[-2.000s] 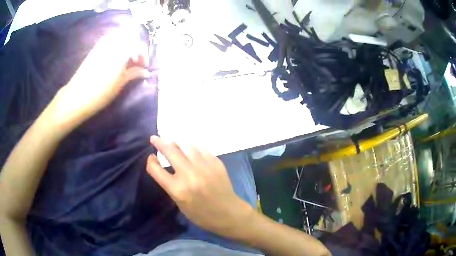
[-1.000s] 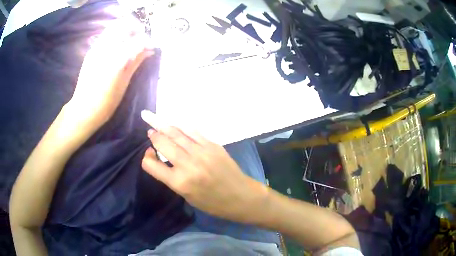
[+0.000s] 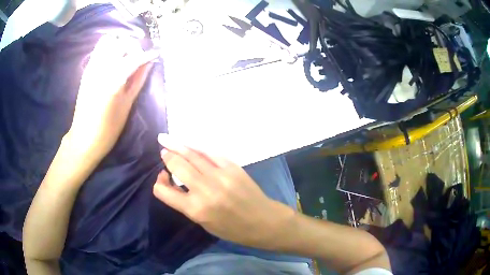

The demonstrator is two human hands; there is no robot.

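A dark navy garment (image 3: pixel 115 198) covers the left of the table and the lap. Its edge runs up to the shiny metal needle area (image 3: pixel 153 16) of the sewing machine at the top. My left hand (image 3: pixel 107 80) lies on the cloth just below the needle area, fingers toward the edge, washed out by the lamp. My right hand (image 3: pixel 215 196) holds the cloth edge between thumb and fingers at the table's front corner. A small white piece (image 3: pixel 177 181) shows between its fingers.
Short black fabric pieces (image 3: pixel 275 33) lie on the white table (image 3: pixel 258 107), right of the needle. A tangled heap of black strips (image 3: pixel 370 59) covers the table's right side. Below it are a yellow bar (image 3: pixel 430 126), cardboard (image 3: pixel 416 166) and dark cloth pieces (image 3: pixel 446 215).
The garment edge near the needle and my left hand have shifted slightly. My right hand keeps its hold near the table corner. The view has moved a little.
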